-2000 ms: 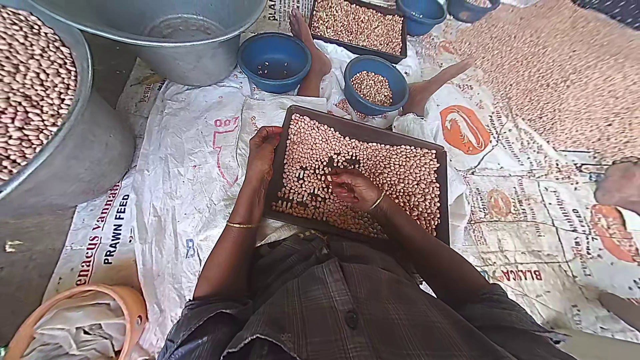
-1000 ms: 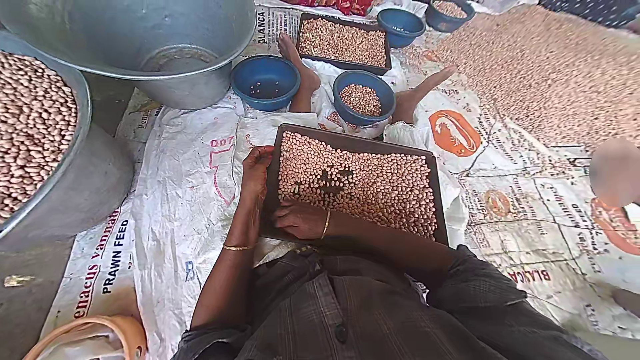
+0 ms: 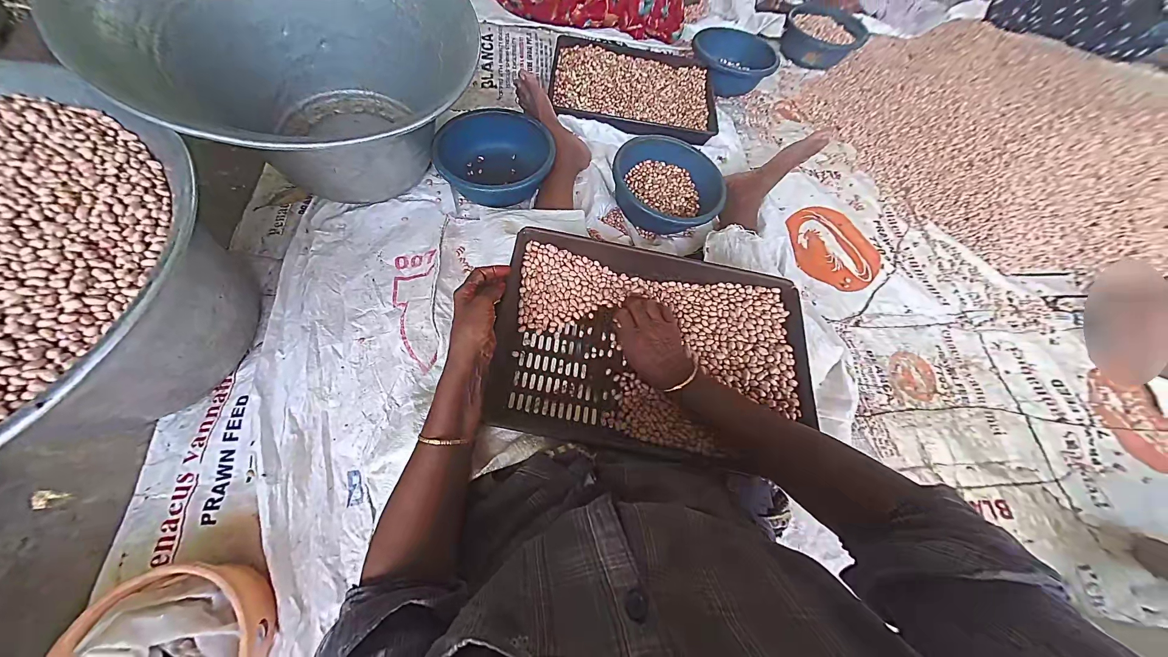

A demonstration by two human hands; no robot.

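A dark slotted plastic tray (image 3: pixel 808 365) rests tilted over my lap, with pinkish-brown peanut kernels (image 3: pixel 730 319) across its top and right side. Its slotted bottom shows bare at the lower left. My left hand (image 3: pixel 478 310) grips the tray's left rim near the upper corner, the fingertips partly hidden. My right hand (image 3: pixel 652 339) lies palm down on the kernels near the tray's middle, at the edge of the bare slots; whether kernels are under its fingers cannot be told.
Beyond the tray stand a blue bowl (image 3: pixel 493 187) with a few dark bits, a blue bowl of kernels (image 3: pixel 630 205) and a second filled tray (image 3: pixel 639 128). Large metal tubs (image 3: pixel 365 173) are at left, an orange basket (image 3: pixel 260 593) below. Kernels are heaped (image 3: pixel 985 137) at right on printed sacks.
My right hand has moved from the tray's lower left edge up to its middle. Kernels have shifted, and the lower left slots now show bare. My left hand stays at the left rim.
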